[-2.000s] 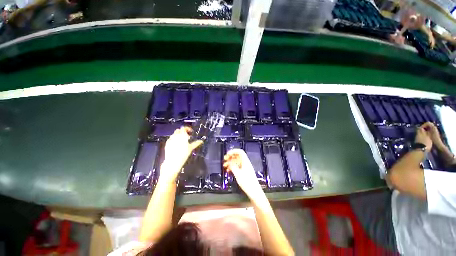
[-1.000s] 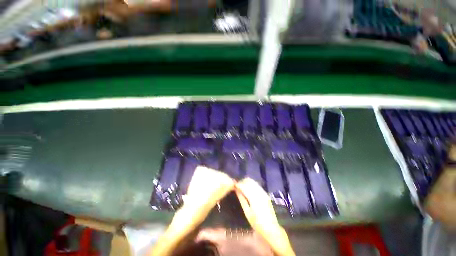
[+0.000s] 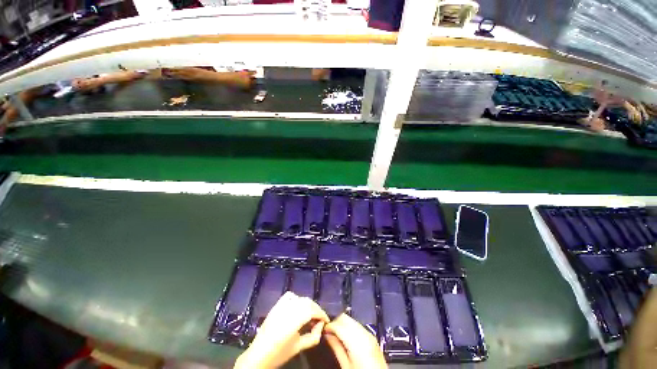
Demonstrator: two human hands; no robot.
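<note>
A black blister tray [image 3: 315, 251] holds purple phone cases [image 3: 391, 303] in an upper and a lower row, with a middle row lying sideways. My left hand [image 3: 288, 333] and my right hand [image 3: 353, 344] are at the lower edge of the tray, cut off by the bottom of the picture. Their fingertips meet over the lower row. Anything pinched between them is too small or hidden to make out. The hands hide part of the lower cases.
A smartphone [image 3: 472, 231] lies right of the tray. A second filled tray [image 3: 576, 249] is at the right, with a blurred arm beside it. A white post [image 3: 395, 108] stands before the green belt [image 3: 238, 155]. People's arms show across it.
My hands were apart over the tray, with a clear sheet near the left one; now they are together at its lower edge and the sheet is not visible. The view has tilted up.
</note>
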